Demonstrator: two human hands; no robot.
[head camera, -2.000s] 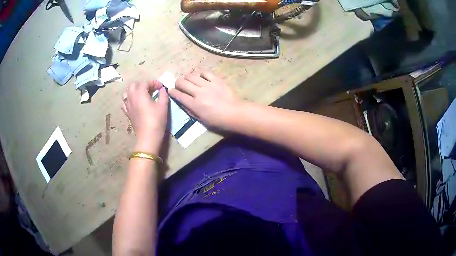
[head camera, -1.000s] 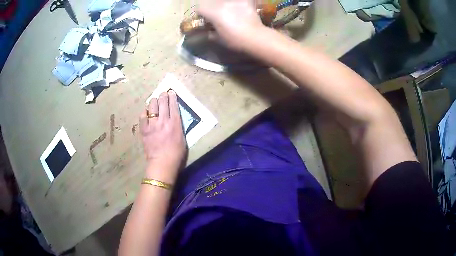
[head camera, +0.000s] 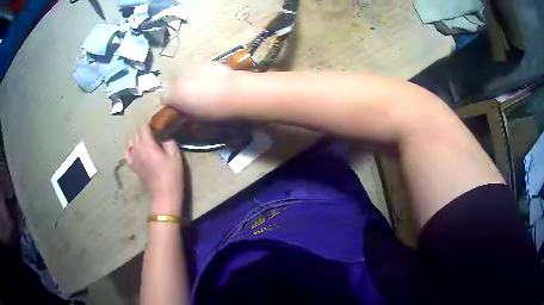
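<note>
My right hand (head camera: 200, 90), blurred, is closed on the wooden handle of the electric iron (head camera: 203, 145). The iron covers most of the white backing piece (head camera: 246, 159); its lower right part shows, with a bit of dark patch. My left hand (head camera: 152, 156) is beside the iron's front end, fingers near the front of the handle; whether it touches the iron or holds cloth is hidden. A finished white piece with a dark centre (head camera: 74, 180) lies flat at the left of the table.
Light-blue fabric pieces (head camera: 132, 46) lie heaped at the far left. The dark cord (head camera: 277, 33) runs from the iron to the far edge. A pale green cloth (head camera: 451, 13) lies at the far right edge. An open wooden cabinet (head camera: 500, 149) stands at right.
My right hand has brought the iron from the far side of the table onto the white piece. My left hand has left the piece and moved left. The cord has followed the iron.
</note>
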